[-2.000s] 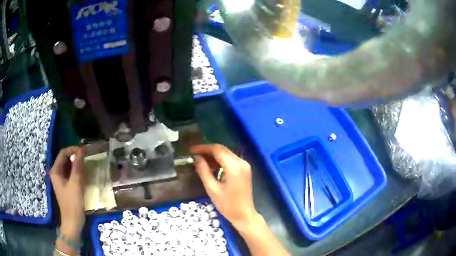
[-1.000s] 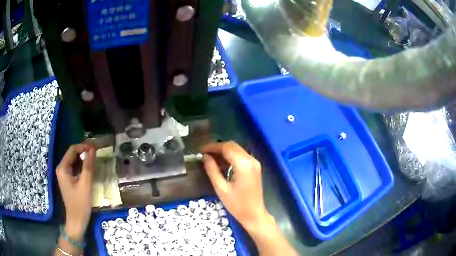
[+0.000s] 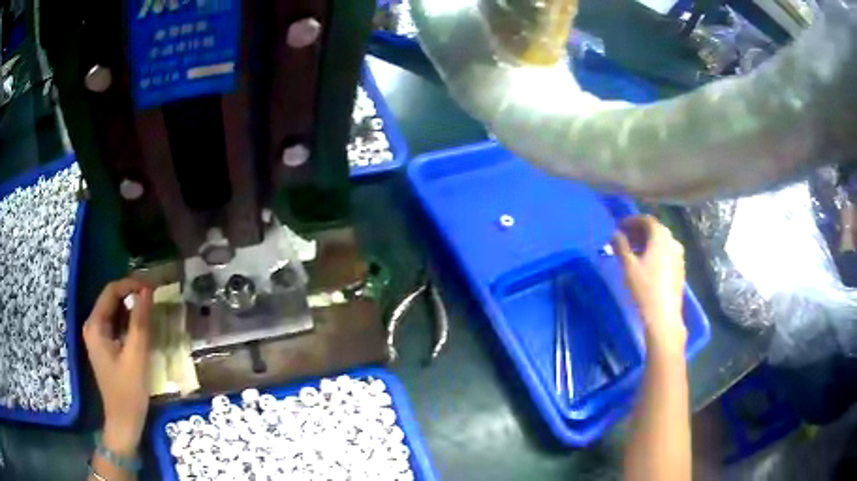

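Note:
My left hand [image 3: 120,340] is at the left of the metal fixture [image 3: 246,315], beside the cream pad [image 3: 173,340], with a small white part [image 3: 132,299] between thumb and fingers. My right hand [image 3: 650,272] is over the right side of the large blue tray [image 3: 458,202]. Its fingertips are at a small white part [image 3: 609,250]; the grip is partly hidden. Another small white part [image 3: 507,221] lies in this tray. The fixture sits under the press [image 3: 211,150], its round seats showing. The front blue tray [image 3: 410,427] is full of white parts.
Pliers [image 3: 420,324] lie open-handled between fixture and right tray. Thin tweezers [image 3: 562,343] lie in the tray's recess. A wrapped curved bar [image 3: 639,146] arches overhead at right. Other part trays stand at left [image 3: 75,282] and behind the press [image 3: 399,141]. Clear plastic [image 3: 780,254] is at far right.
My right hand has moved right from beside the fixture to the right tray, uncovering the pliers. My left hand has stayed beside the pad. The camera view has shifted slightly.

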